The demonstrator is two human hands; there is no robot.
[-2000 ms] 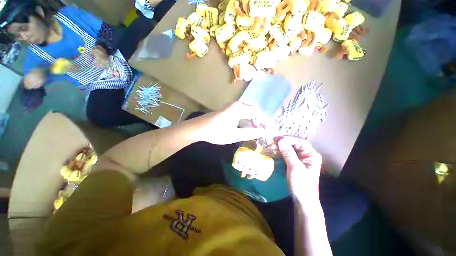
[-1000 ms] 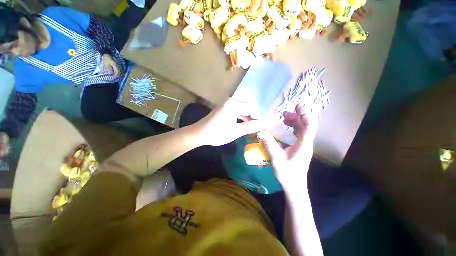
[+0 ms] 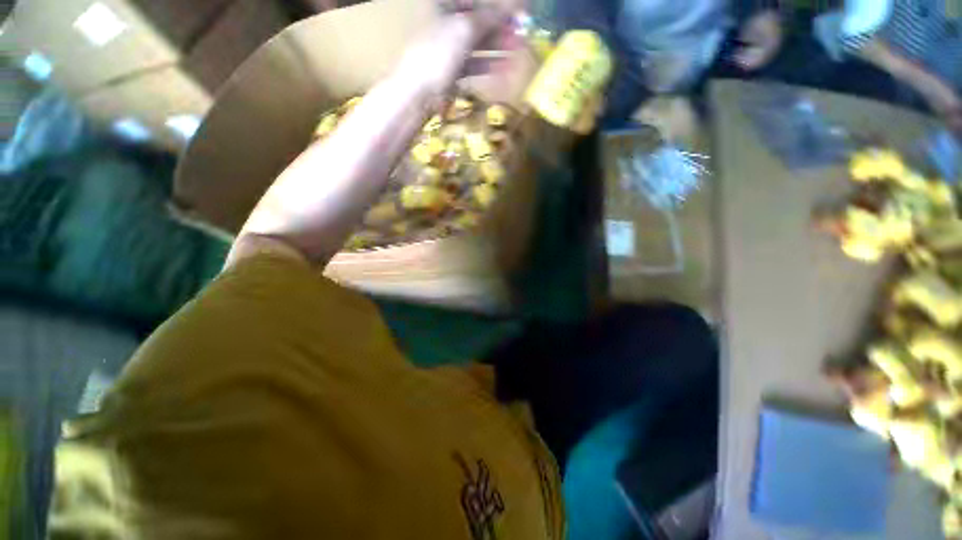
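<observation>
My left hand is blurred at the top edge, above the large open carton. It appears shut on a yellow plush toy, which hangs out to the right of the fingers over the carton's right side. A small glossy patch shows between fingers and toy; whether a bag is around it is too blurred to tell. The carton holds a heap of shiny yellow toys. My right hand is not in view.
At right, the cardboard-covered table bears loose yellow toys and a grey-blue bag stack. A small carton with pale ties stands beyond my legs. People's arms show at the top right; stacked cartons stand top left.
The view has swung left to the open carton. My left hand has moved from the table edge to above it, now with a toy. My right hand has left the picture.
</observation>
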